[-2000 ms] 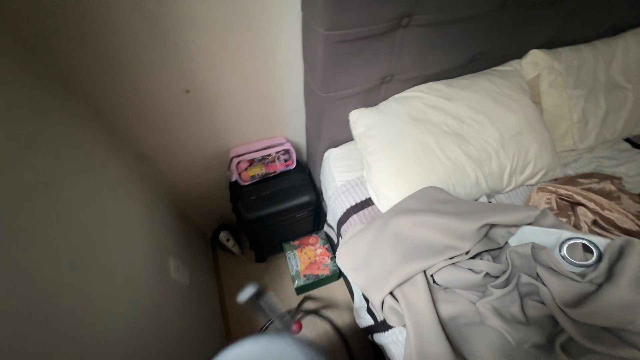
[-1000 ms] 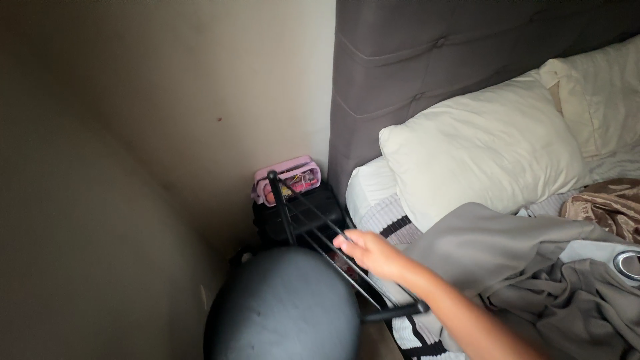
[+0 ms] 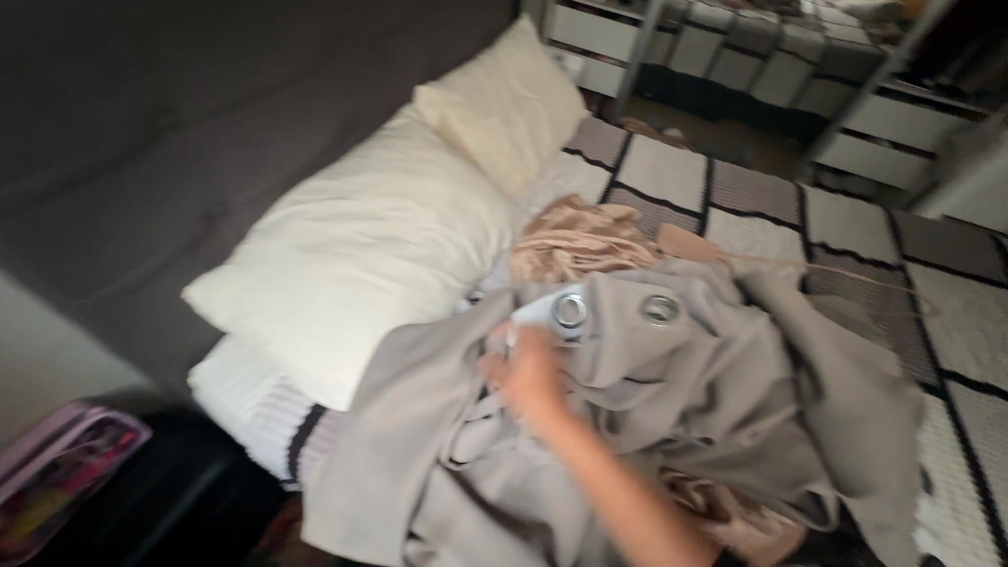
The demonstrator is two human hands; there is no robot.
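Observation:
A grey eyelet curtain (image 3: 709, 370) lies heaped on the bed, with metal rings (image 3: 568, 311) along its white-backed top edge. My right hand (image 3: 528, 370) reaches in from the lower right, its fingers at that edge, left of the rings. The hand is blurred, and whether the fingers grip the fabric cannot be told. Shiny tan-gold fabric (image 3: 587, 236) lies crumpled just beyond the curtain, and a flat tan piece with a long cord (image 3: 689, 242) is beside it. My left hand is out of view.
Cream pillows (image 3: 362, 260) lean near the dark padded headboard (image 3: 197, 118). A patchwork-patterned cover (image 3: 661, 169) spreads over the bed. At the lower left, a pink clear-sided case (image 3: 67, 472) sits by a black case (image 3: 189, 488). White drawers (image 3: 898, 126) and a mirror (image 3: 732, 87) stand beyond.
A second ago my right hand was on the thin black frame of a round-seated stool; now it is at the curtain. The stool is out of view. The view has swung right toward the bed.

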